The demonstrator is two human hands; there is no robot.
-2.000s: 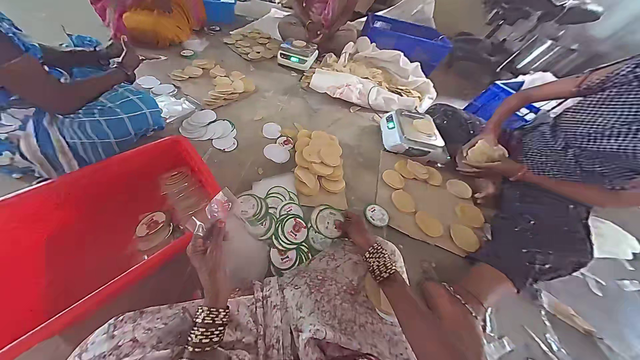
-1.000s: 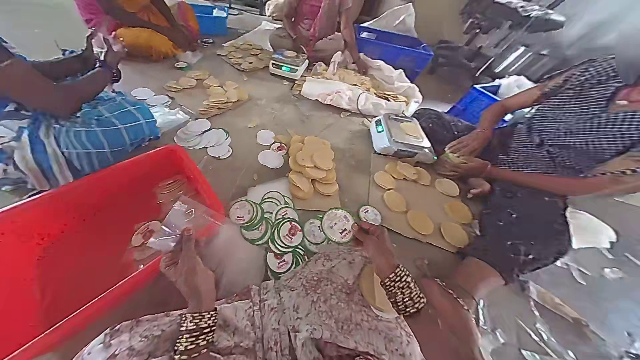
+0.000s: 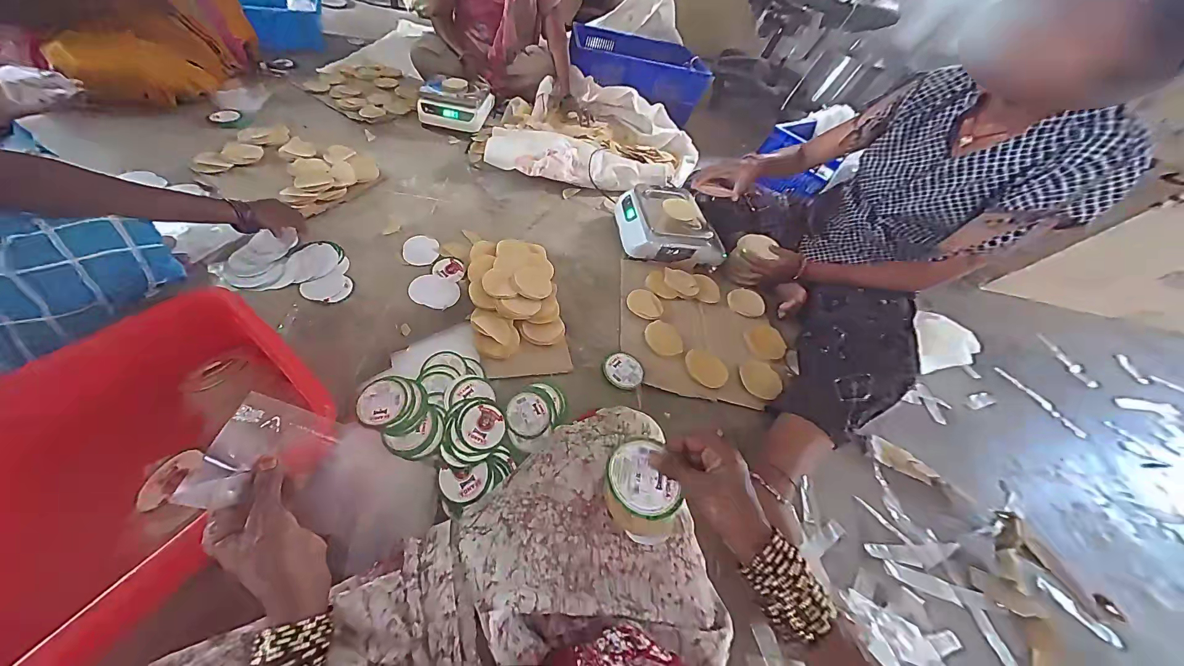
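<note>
My left hand (image 3: 268, 546) pinches a clear plastic bag (image 3: 245, 444) over the rim of the red plastic tub (image 3: 277, 342). My right hand (image 3: 717, 490) holds a round green-edged printed label (image 3: 643, 481) by its right side, over a pale yellow disc stack (image 3: 643, 529) near my lap. Between my hands and a little farther off, a loose heap of green-edged round labels (image 3: 472, 425) lies on the floor. Behind it, yellow flat discs (image 3: 513, 287) are piled on cardboard. One more round label (image 3: 622, 370) lies apart, beside the right-hand cardboard. Packed discs (image 3: 166, 481) are in the tub.
At right a co-worker holds discs beside a digital scale (image 3: 671, 227); discs lie on cardboard (image 3: 694, 319). A co-worker's hand at left touches white round labels (image 3: 319, 268). Farther back are a second scale (image 3: 455, 106), a white sack (image 3: 592, 157) and a blue crate (image 3: 638, 69). Plastic scraps litter the right floor.
My right hand has moved from the label heap toward my lap, with a label in its fingers. The co-worker at left now reaches to the white labels. The co-worker at right has one hand near the scale.
</note>
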